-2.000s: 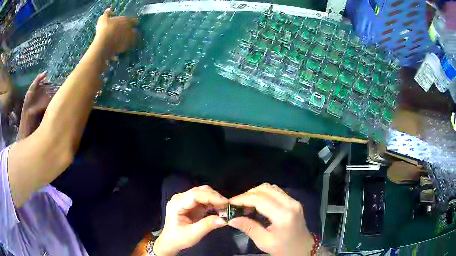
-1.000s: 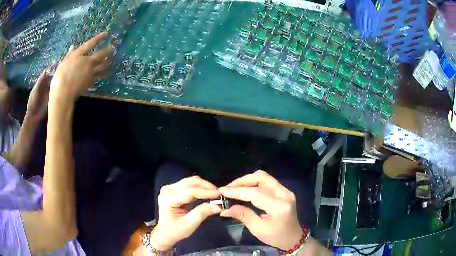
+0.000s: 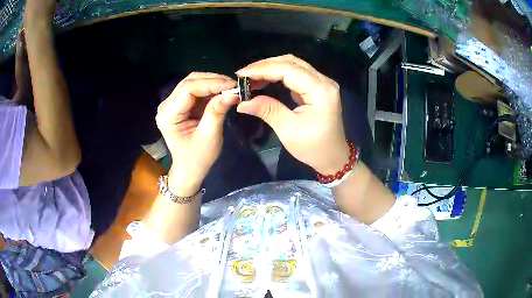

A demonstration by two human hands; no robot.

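A small dark module with a greenish edge point(image 3: 244, 89) stands on edge between my two hands, above my lap. My right hand point(image 3: 291, 107) pinches it between thumb and fingertips at top and bottom. My left hand point(image 3: 195, 116) has its thumb and fingertips at the module's left side, closed on a small whitish part point(image 3: 230, 92) that touches the module. Whether that part is joined to the module cannot be told.
The green bench's wood-coloured edge point(image 3: 256, 6) curves across the top. Another person's arm point(image 3: 51, 99) and lilac sleeve are at the left. A lower green surface at the right holds a black rectangle point(image 3: 438, 122), a brown round piece point(image 3: 475, 87) and cables. An orange chair point(image 3: 129, 201) shows lower left.
The view has tilted down, so the trays have mostly left the picture and my clothing shows. My hands appear higher in the picture, still at the module. The other person's arm appears further left.
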